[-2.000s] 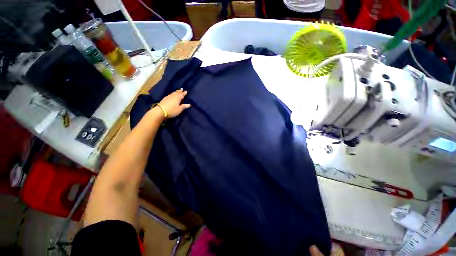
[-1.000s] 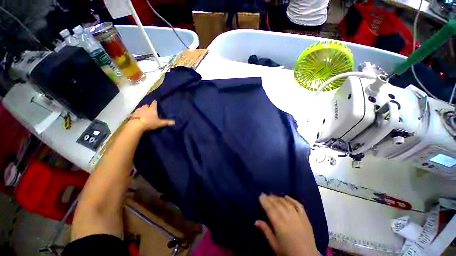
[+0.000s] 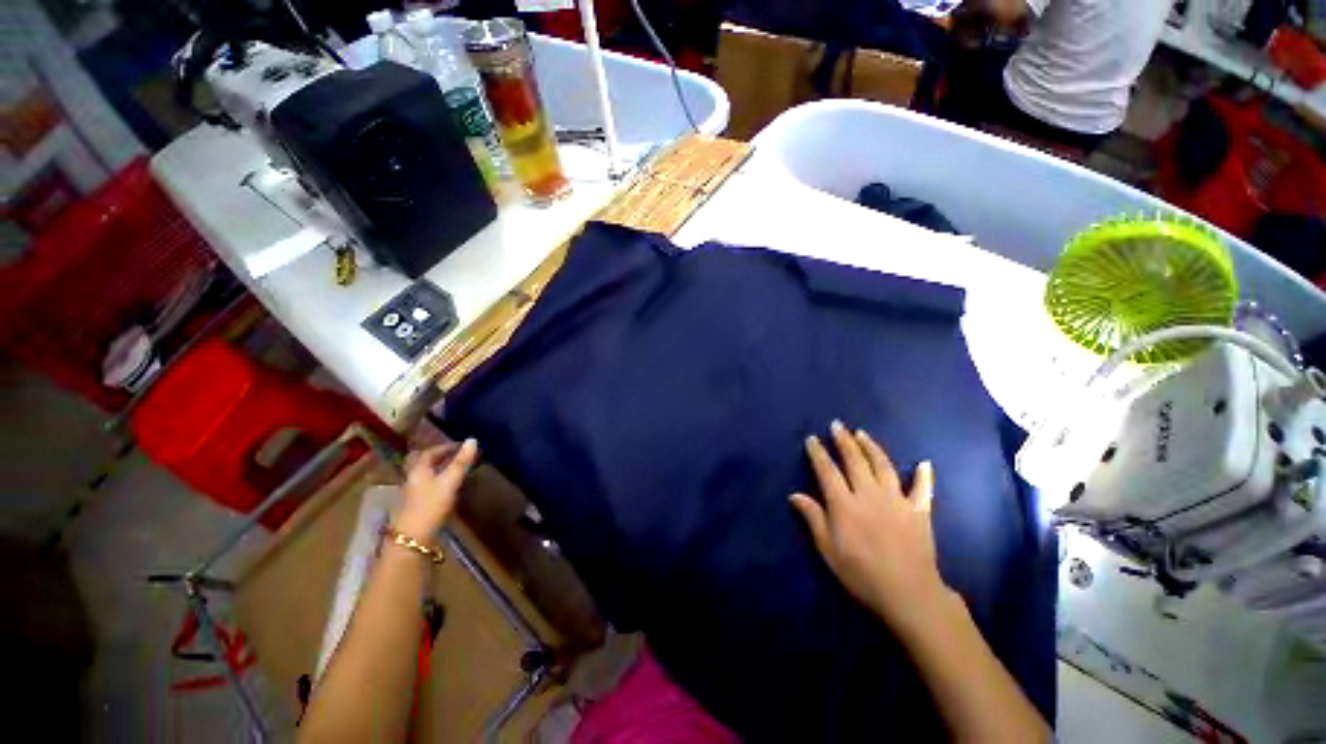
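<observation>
The navy garment piece [image 3: 698,378] lies spread over the white table left of the sewing machine and hangs over the front edge. My right hand [image 3: 870,516] rests flat on it with fingers spread. My left hand [image 3: 434,487] is just off the cloth's left edge, over the gap in front of the table, thumb and fingers close together; whether it holds anything cannot be told. The white lockstitch sewing machine [image 3: 1185,443] stands at the right, partly cut off. The snips [image 3: 1200,720] show blurred at the lower right.
A lime green fan [image 3: 1142,291] stands behind the machine. Pale blue tubs [image 3: 814,138] are behind the table. A cardboard strip [image 3: 662,189] edges it at left. Beyond are a black machine part [image 3: 386,167], bottles and a drink cup [image 3: 516,116]. A red stool [image 3: 240,429] is lower left.
The view has swung left. My left hand has moved from the cloth to beyond its left edge. My right hand has come in from the lower edge and lies farther up the cloth, which looks flatter.
</observation>
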